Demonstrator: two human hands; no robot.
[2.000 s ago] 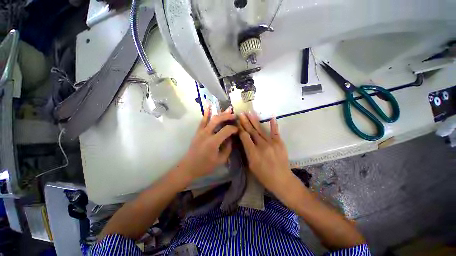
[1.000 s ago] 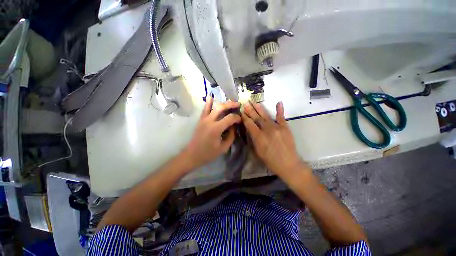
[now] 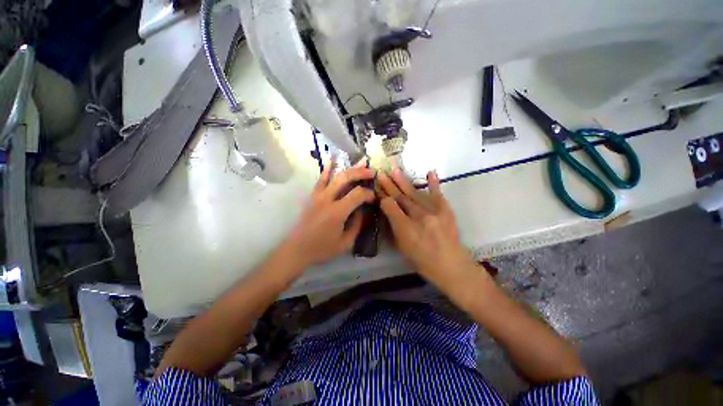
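A dark brown-grey fabric workpiece [image 3: 367,232] lies between my hands, its short end on the table in front of the sewing head. My left hand [image 3: 323,224] has its thumb and fingers closed on the fabric's left side near the needle. My right hand [image 3: 424,231] lies flat, its fingertips pressing on the right edge of the fabric. The white sewing machine [image 3: 273,59] stands over the fingertips. The needle and presser foot are mostly hidden by the fingers and the head.
Green-handled shears [image 3: 591,176] lie at right, beside a black bar [image 3: 487,97] and a small metal plate [image 3: 499,135]. A flexible-necked lamp [image 3: 255,140] stands left of the needle. Grey curved fabric pieces [image 3: 158,147] lie at the table's left. A white bin [image 3: 103,349] is lower left.
The fabric has moved forward under the head; its tail, which hung towards my lap, now ends on the table. My hands stay by the needle. The camera view has shifted slightly.
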